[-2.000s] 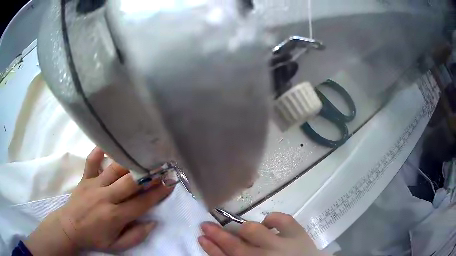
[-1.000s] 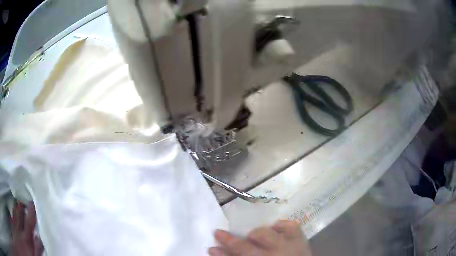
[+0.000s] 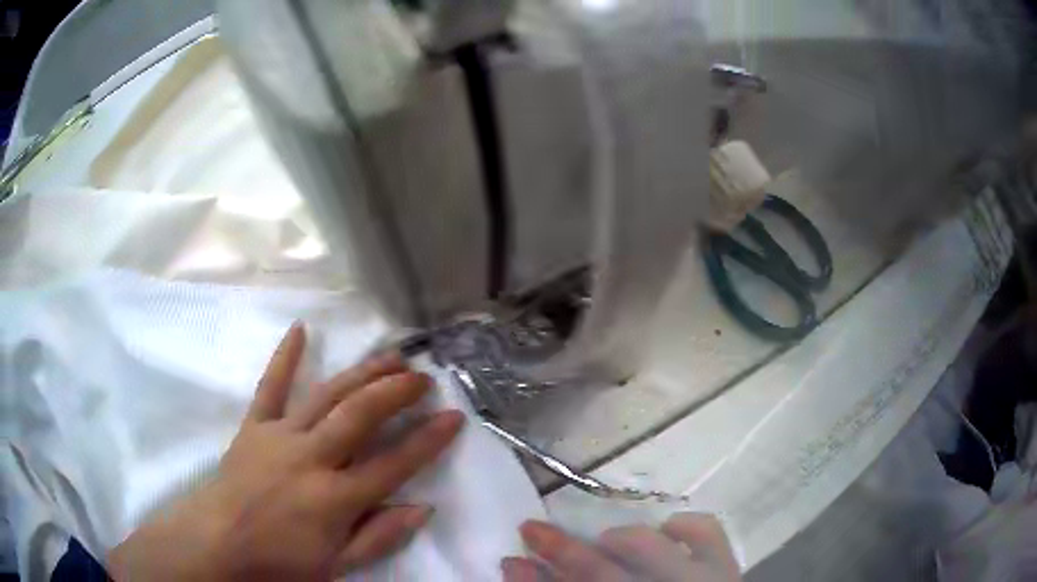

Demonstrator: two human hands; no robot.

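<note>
My left hand (image 3: 313, 472) lies flat with fingers spread on the white fabric (image 3: 137, 387), its fingertips just left of the presser foot area. My right hand (image 3: 631, 551), cut off by the bottom edge, has its fingers bent at the fabric's right edge; whether it pinches anything cannot be told. The shiny metal guide (image 3: 546, 458) runs from beside the presser foot (image 3: 461, 347) down to the right, above my right hand. The needle is not clear. Cream fabric (image 3: 216, 136) lies behind the white fabric, left of the sewing machine head (image 3: 500, 159).
Dark green scissors (image 3: 768, 273) lie on the machine bed at the right. A cream knob (image 3: 739, 173) sits on the machine just left of them. The table's front edge with ruler markings (image 3: 876, 438) curves along the right. White fabric (image 3: 910, 506) is heaped beyond it.
My left hand has come from the lower left edge onto the white fabric near the presser foot. My right hand remains at the bottom. The camera view has shifted and the machine head looks larger.
</note>
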